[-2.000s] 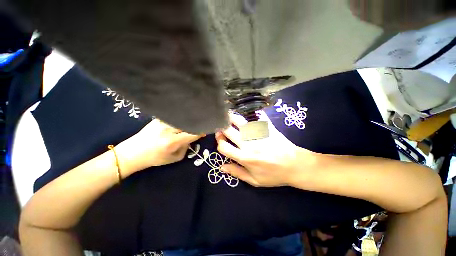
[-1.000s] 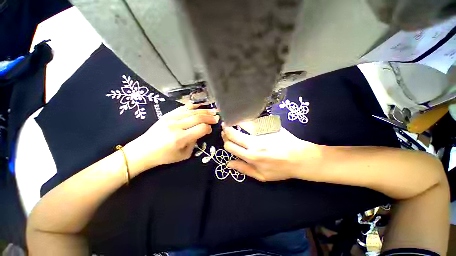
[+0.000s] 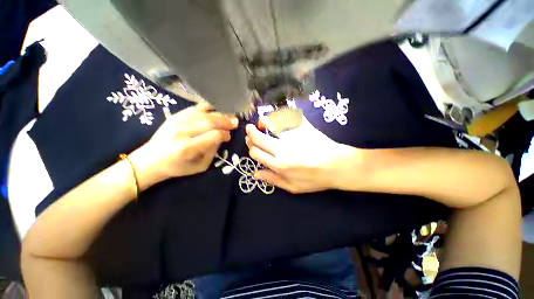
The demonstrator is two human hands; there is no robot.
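A large black garment panel [image 3: 175,228] with pale embroidered flowers [image 3: 256,175] lies under the sewing machine head [image 3: 193,47] and hangs towards my lap. My left hand [image 3: 190,140] lies on the panel left of the needle area, thumb and forefinger pinched together at the cloth. My right hand [image 3: 298,155] is just right of it, fingers bent onto the cloth. A beige ribbed piece [image 3: 283,120] covers part of the right hand's back. The fingertips are close together with a small gap. The needle and presser foot are blurred and mostly hidden behind the machine head.
At the right edge are scissors [image 3: 445,124], a yellow-orange strip [image 3: 489,121] and white paper [image 3: 445,17]. Tangled scraps [image 3: 429,257] lie low at the right. White table [image 3: 64,35] shows at the left, beside dark cloth. A striped sleeve cuff circles my right arm.
The view has shifted, so the hands and panel appear higher in the picture. The machine head covers less of the left flower motif than two seconds ago. Both hands stay on the cloth.
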